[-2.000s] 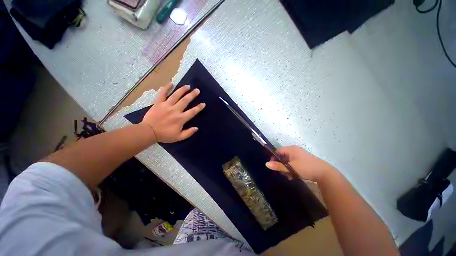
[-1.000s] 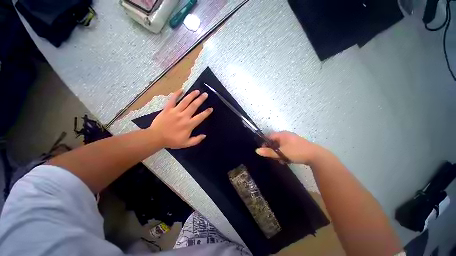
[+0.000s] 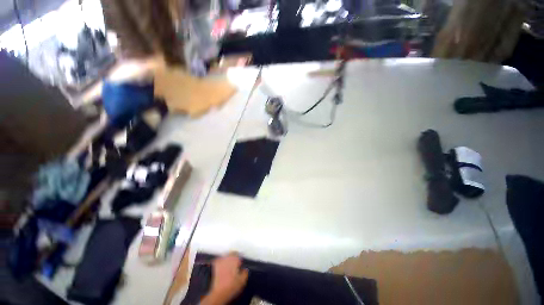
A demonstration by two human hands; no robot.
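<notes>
The black fabric panel (image 3: 286, 280) lies flat at the bottom edge of the picture, partly cut off. My left hand (image 3: 226, 279) is blurred and rests on its left part; whether the fingers pinch the cloth does not show. A thin pale line, possibly a blade of the shears (image 3: 353, 288), crosses the panel's right part. My right hand is out of the picture. A small mottled patch, likely the weight bar (image 3: 257, 301), shows at the bottom edge. Brown paper (image 3: 441, 275) lies right of the panel.
Small black cut pieces (image 3: 249, 167) lie mid-table, with a corded metal tool (image 3: 275, 116) behind. Rolled dark bundles (image 3: 437, 173), one white-banded (image 3: 469, 171), lie right. A boxed block (image 3: 154, 235) and garment pile (image 3: 101, 256) lie left. More dark fabric (image 3: 528, 208) is at the right edge.
The view has tilted up and shows the far table. The panel and my left hand now sit at the bottom edge. My right hand has left the picture.
</notes>
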